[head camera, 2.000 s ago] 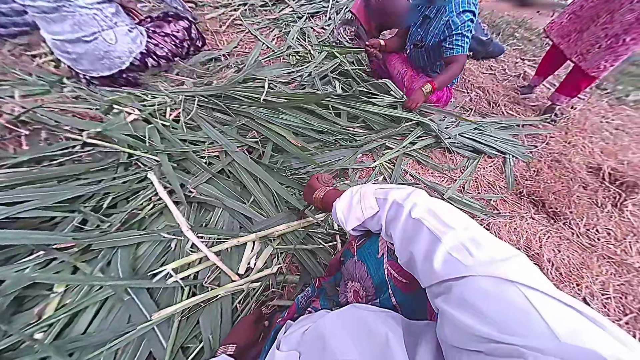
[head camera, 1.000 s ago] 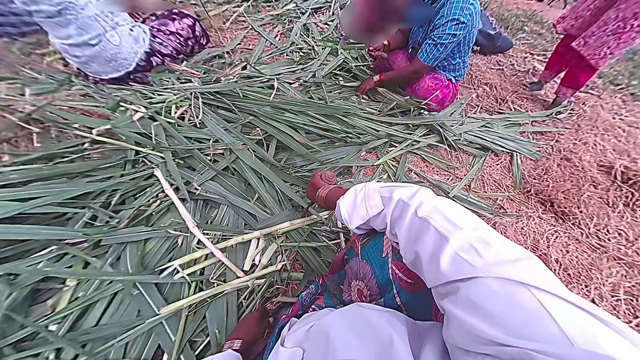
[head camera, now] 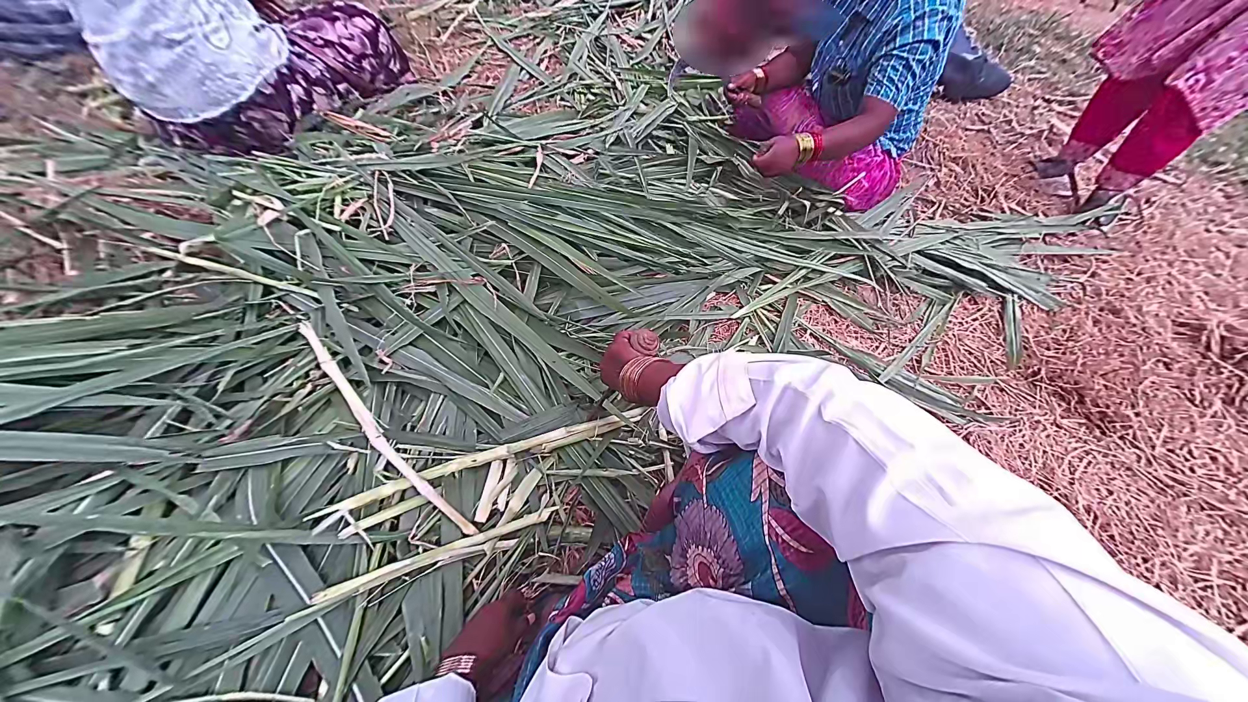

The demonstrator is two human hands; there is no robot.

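Fingers curled, my right hand (head camera: pixel 634 363) rests at the edge of the pile of long green leaves (head camera: pixel 546 263); whether anything is in it is hidden. My left hand (head camera: pixel 495 629) is low in the view beside the floral cloth (head camera: pixel 707 546) over my lap, its fingers partly hidden by cloth and leaves. Between my hands lie pale green stalks (head camera: pixel 517 448) and short cut pieces of stalk (head camera: pixel 497 492). A dry whitish stalk (head camera: pixel 375 424) lies aslant on the leaves, left of them.
Across the leaves a person in a blue checked shirt (head camera: pixel 902 73) crouches with both hands at the leaves. Another person in a pale garment (head camera: pixel 195 58) is at the upper left. Someone in pink clothes (head camera: pixel 1160 88) stands at the upper right. Dry straw (head camera: pixel 1121 419) covers the ground at right.
The hands of the person in the checked shirt have shifted over the leaves. My own hands have hardly moved.
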